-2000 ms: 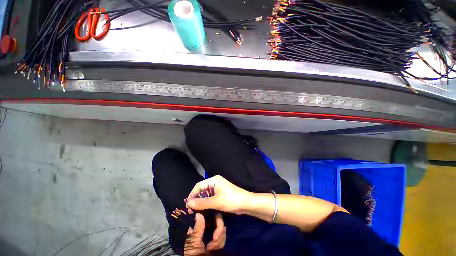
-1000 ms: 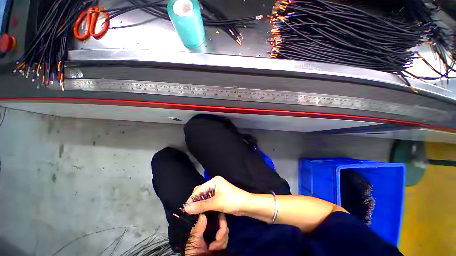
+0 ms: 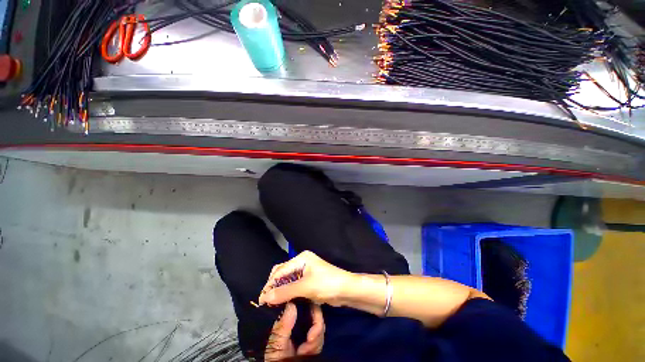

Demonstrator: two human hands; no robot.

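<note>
My right hand (image 3: 308, 279), with a bracelet at the wrist, is over my lap, its fingers closed on black cables whose small reddish ends show between the fingers. My left hand (image 3: 295, 336) is just below it, cut off by the bottom edge. Its thumb and a finger are spread around dark cables that hardly stand out against my dark trousers. A thin orange-coppery wire end (image 3: 254, 304) sticks out beside my right fingertips. Black cable lengths (image 3: 205, 348) fan out at the bottom edge, left of my left hand.
On the metal tray (image 3: 205, 81) lie orange-handled scissors (image 3: 126, 38), a teal roll (image 3: 259, 37), a loose cable pile (image 3: 74, 53) at left and a cable bundle (image 3: 481, 53) at right. A steel rule (image 3: 283, 131) runs along the front. A blue bin (image 3: 452, 254) on the floor holds cables.
Fewer coppery ends show left of my right fingertips than before; one thin end sticks out now. Both hands stay nearly in place. The view has shifted slightly.
</note>
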